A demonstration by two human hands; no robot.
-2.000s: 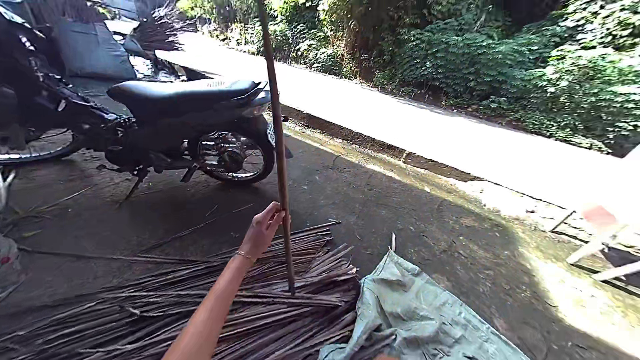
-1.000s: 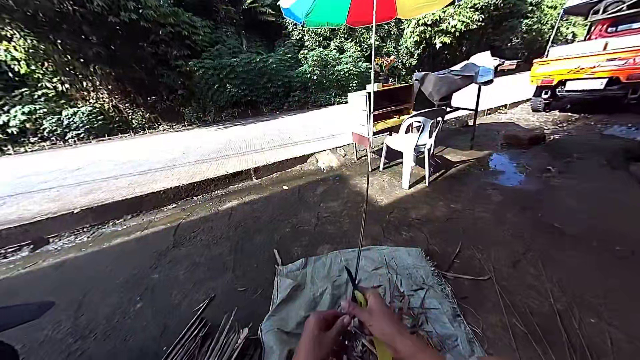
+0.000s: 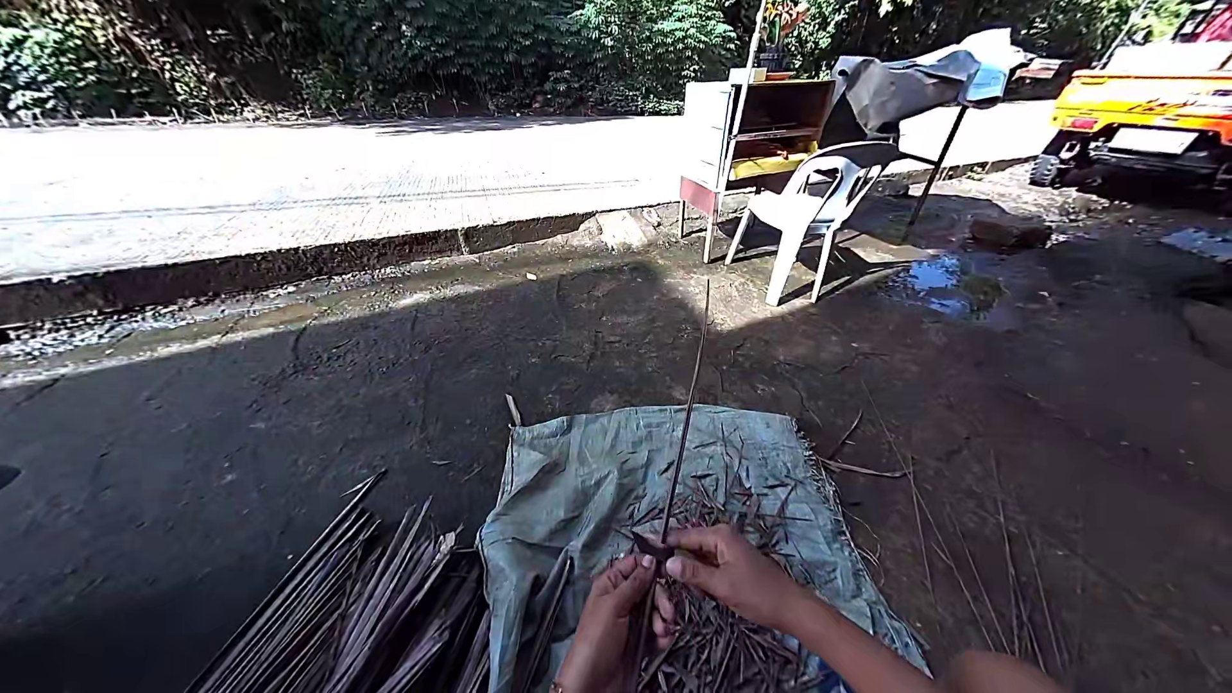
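A long, thin dried palm leaf strip (image 3: 685, 423) rises from between my hands, its tip pointing away toward the road. My left hand (image 3: 616, 611) grips its lower part, thumb on top. Close against it, my right hand (image 3: 727, 568) pinches the strip with thumb and fingers, beside a small dark piece (image 3: 653, 548) that may be a blade; which hand holds that piece I cannot tell. Beneath both hands lies a pale green woven sack (image 3: 577, 462) strewn with short dry leaf scraps (image 3: 736, 640). A bundle of dried palm leaves (image 3: 361, 597) lies left of the sack.
Ahead stand a white plastic chair (image 3: 804, 212), a small cabinet (image 3: 707, 135) and a covered stand (image 3: 890, 91). A low concrete curb (image 3: 241, 265) borders the road (image 3: 337, 173). An orange vehicle (image 3: 1145, 111) is at the far right, near a puddle (image 3: 934, 274). Thin midribs (image 3: 1006, 568) lie right of the sack.
Two seconds ago my left hand held a long stick upright over the leaf bundle. The view has swung right. A yellow-handled knife seen at my right hand one second ago no longer shows clearly.
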